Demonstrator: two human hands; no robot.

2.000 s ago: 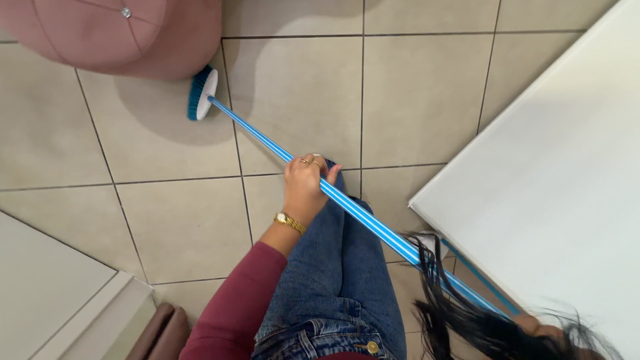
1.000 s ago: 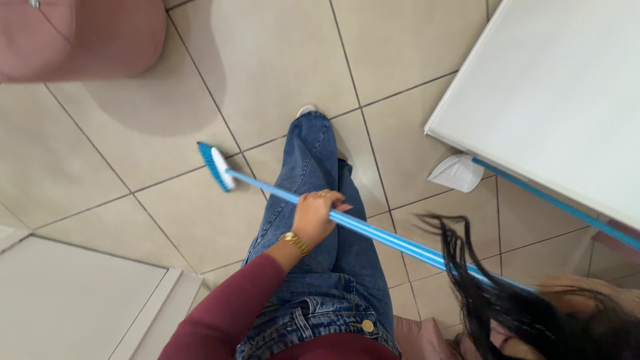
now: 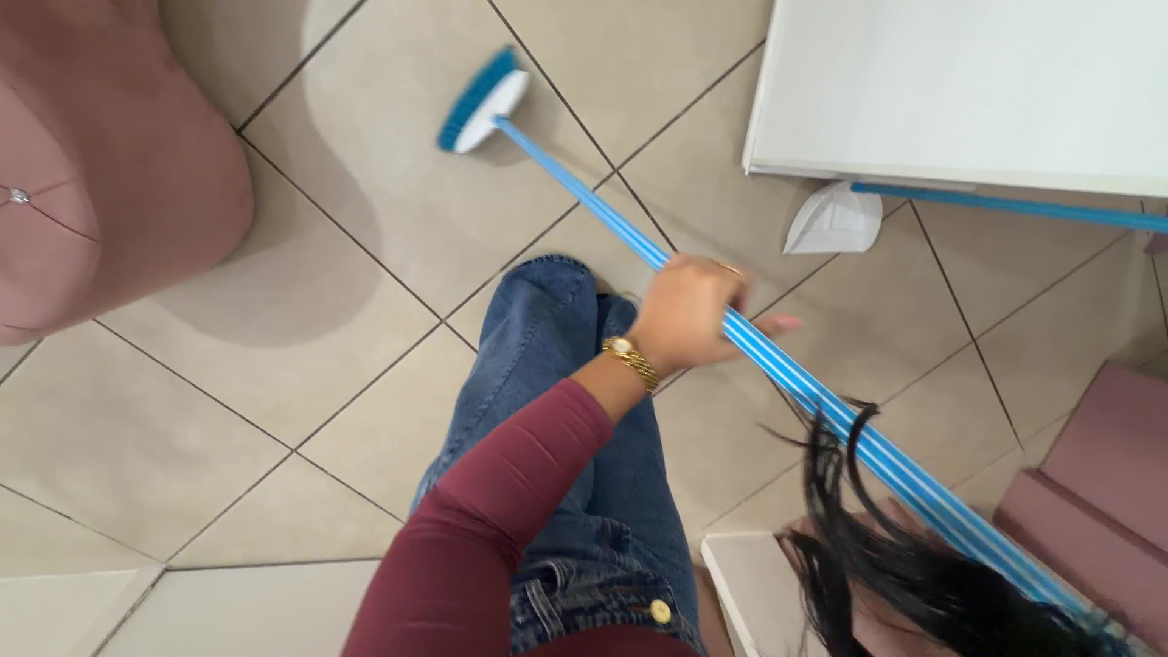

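Note:
My left hand (image 3: 693,310), with a gold watch at the wrist, is wrapped around the blue-and-white striped handle of a broom (image 3: 593,205). The handle slants from the lower right to the upper middle of the view. At its far end the broom head (image 3: 484,100), white with teal bristles, is at the floor tiles beyond my feet; whether it touches them is unclear. Long dark hair covers part of the handle's near end. My right hand does not show.
A pink tufted stool (image 3: 173,201) stands at left. At right, a white dustpan (image 3: 835,219) with a blue handle (image 3: 1004,203) lies beside a white cabinet (image 3: 949,91). Pink upholstered furniture (image 3: 1095,474) is at lower right, a white panel (image 3: 274,607) at lower left.
The broom head, beside the pink stool's base two seconds ago, is now farther from the stool, beyond my feet. My left hand has kept hold of the handle. The view has shifted and turned.

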